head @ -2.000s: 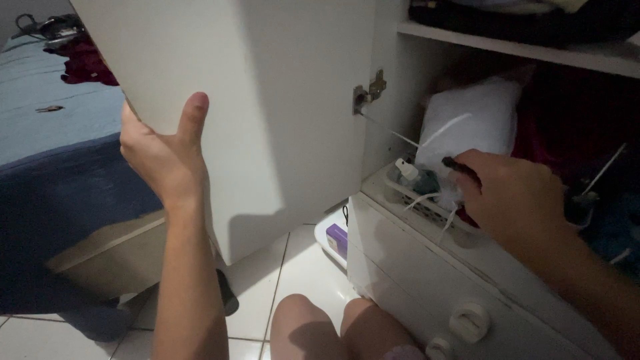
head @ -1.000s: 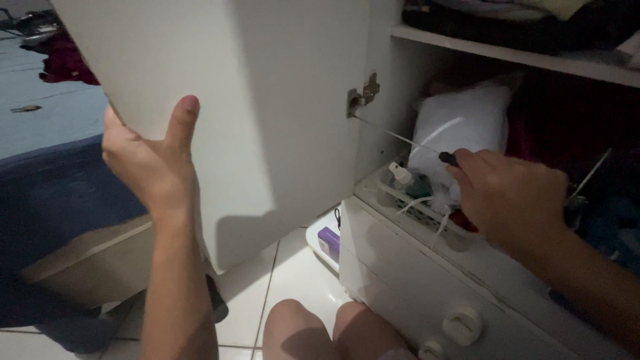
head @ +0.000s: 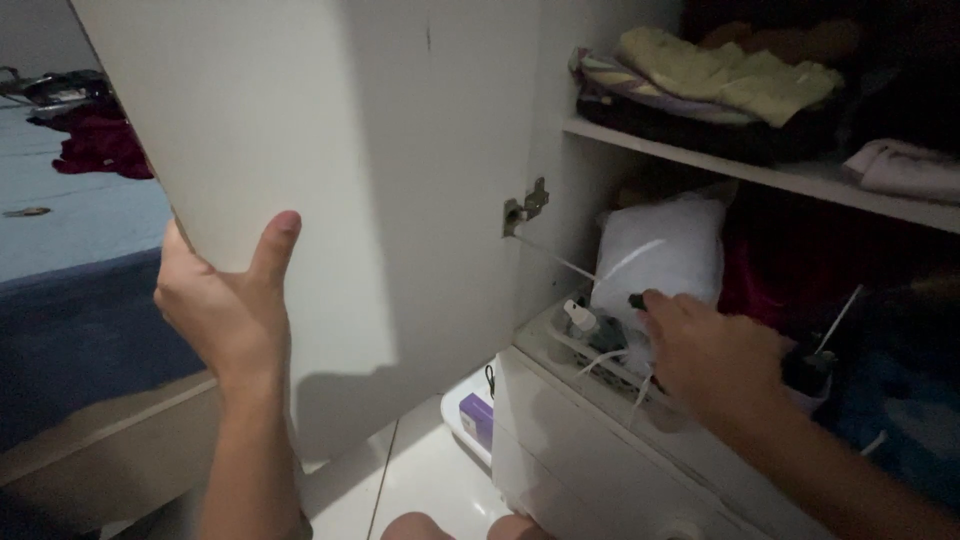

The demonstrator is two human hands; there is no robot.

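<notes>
My left hand (head: 232, 300) grips the outer edge of a white cabinet door (head: 442, 165), thumb on the inner face and fingers behind the edge. My right hand (head: 705, 345) is closed on the dark handle of a screwdriver (head: 555, 259). The long thin shaft slants up to the left, and its tip is at the lower part of a metal hinge (head: 514, 216) joining door and cabinet side. Whether the tip sits in a screw cannot be told. Behind the handle is a white bundle in clear plastic (head: 660, 240).
Folded clothes (head: 720, 75) lie on the upper shelf (head: 750, 174). Below, a small basket (head: 600, 360) holds a white-capped bottle (head: 580, 315). A white drawer front (head: 577, 450) stands beneath. On the tiled floor is a white tray (head: 459, 420) with a purple box (head: 478, 420). A bed (head: 60, 247) is at left.
The view has tilted up, showing more of the upper shelf. The left hand stays on the door edge, and the screwdriver stays at the hinge in the right hand.
</notes>
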